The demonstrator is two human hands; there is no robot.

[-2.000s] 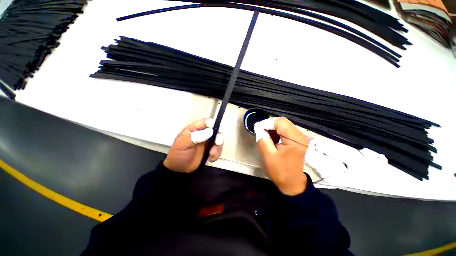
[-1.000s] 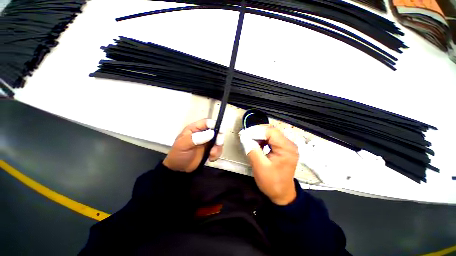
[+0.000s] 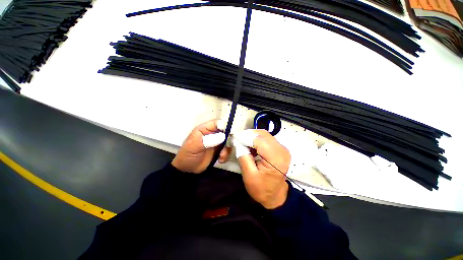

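Observation:
A long, narrow black strap stands out from my left hand, which grips it near its lower end. White coverings show on the fingers of both hands. My right hand pinches a thin dark applicator with a white end near the forearm. The right fingertips are at the strap beside the left fingertips; the applicator's tip is hidden. A small round dark pot stands just beyond the right hand, a glint inside it.
A black strap bundle lies across the white table beyond the pot. More straps lie farther back, spread straps at far left. A crumpled white cloth is on the right. Layered pieces with orange sheets sit at far right.
My right hand has moved left from the pot to the strap, uncovering the pot. The applicator's shaft and white end now show. My left hand keeps its hold on the strap.

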